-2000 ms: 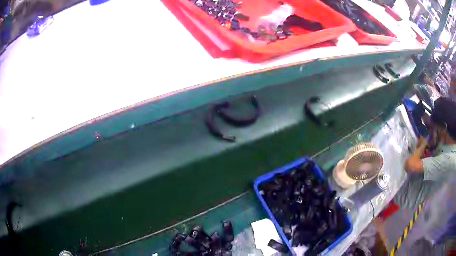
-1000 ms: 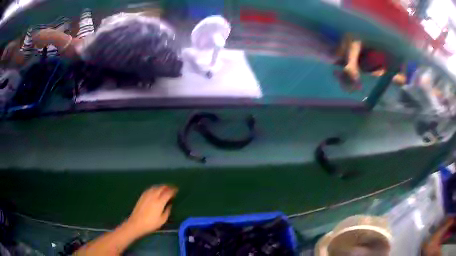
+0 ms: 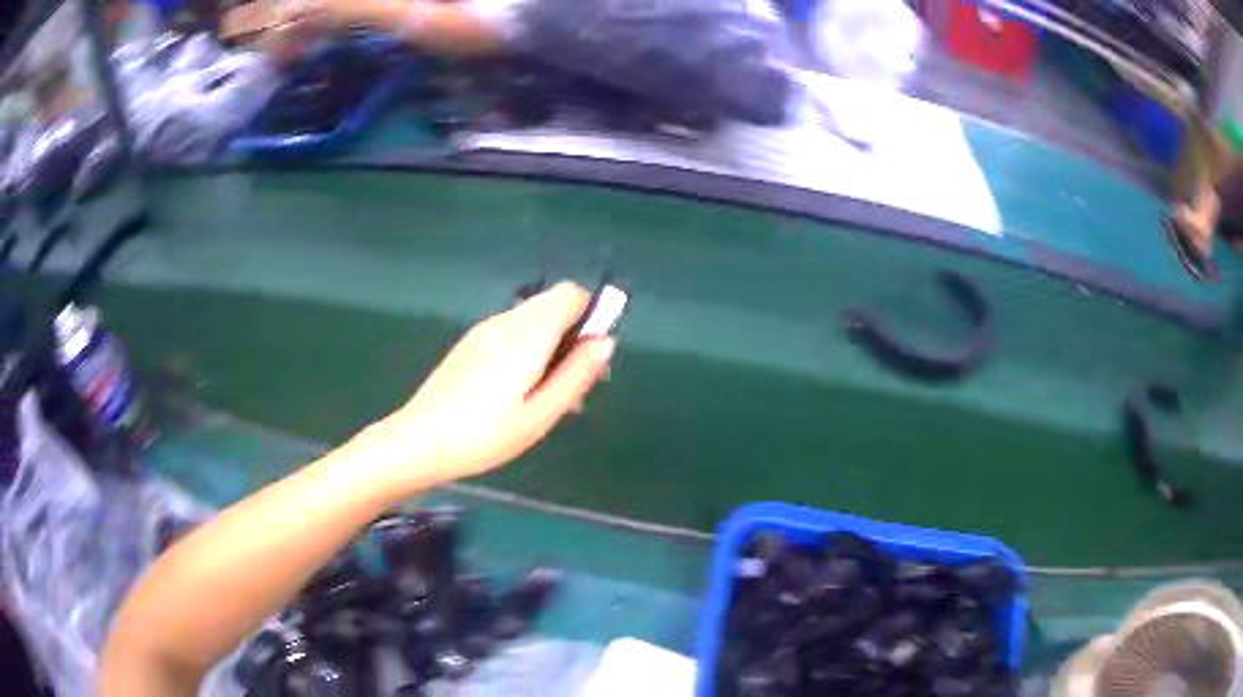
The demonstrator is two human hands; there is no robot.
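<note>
My left hand (image 3: 511, 381) reaches in from the lower left over the green belt. Its thumb and fingers are closed on a dark piece with a white patch (image 3: 604, 312). Most of the piece is hidden by the hand, so its full shape cannot be told. A black curved headband (image 3: 934, 357) lies on the belt to the right of the hand, and another curved band (image 3: 1149, 443) lies farther right. My right hand is not in view.
A blue tray (image 3: 872, 522) of black housings stands at the near edge, beside a beige fan (image 3: 1183, 654). Loose black housings (image 3: 409, 586) lie under my forearm. A spray can (image 3: 96, 365) stands left. People work across the belt (image 3: 654, 449).
The view has swung left. My left hand has moved forward over the belt and closed on the dark piece. Of the two curved bands lying together earlier, one shows there now.
</note>
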